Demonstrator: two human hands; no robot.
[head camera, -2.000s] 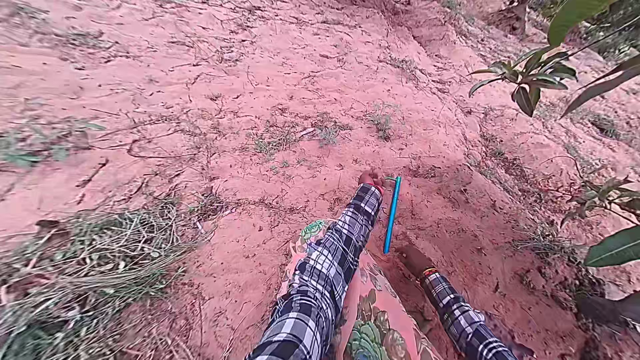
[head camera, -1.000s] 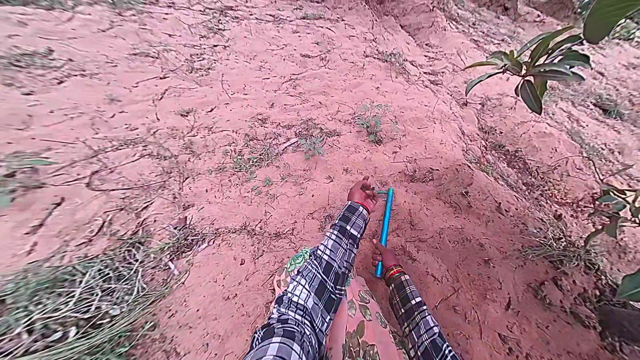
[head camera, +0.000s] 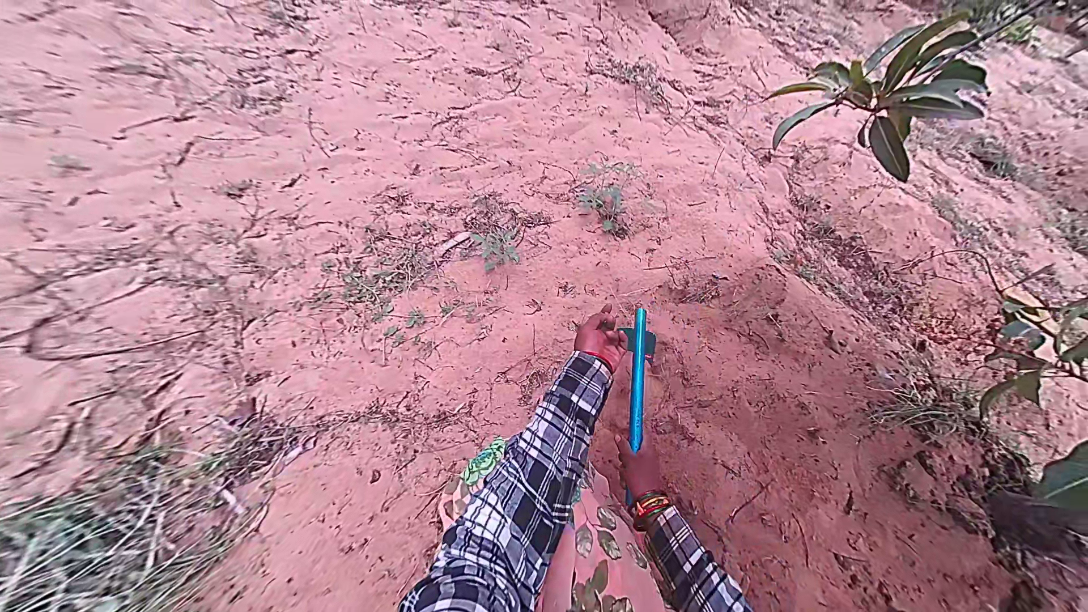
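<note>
My right hand (head camera: 640, 469) is closed around the lower end of a long blue handle (head camera: 637, 382), which points away from me. A dark, flat head (head camera: 649, 342) lies across the handle's far end, low over the reddish soil; the kind of tool is hard to tell. Just left of that head is my left hand (head camera: 600, 333), with its fingers partly curled; whether it touches the head or holds anything cannot be made out. Both arms wear black-and-white checked sleeves, with bangles at the right wrist and a red band at the left.
Small weeds (head camera: 605, 204) and dry twigs dot the sloping bare soil. A heap of cut grass (head camera: 110, 527) lies at the lower left. Leafy branches (head camera: 892, 93) hang at the upper right, with more leaves (head camera: 1033, 348) along the right edge.
Two seconds ago my right hand was below the blue handle, apparently off it; now it grips the lower end. The dark head has come into plain view beside my left hand.
</note>
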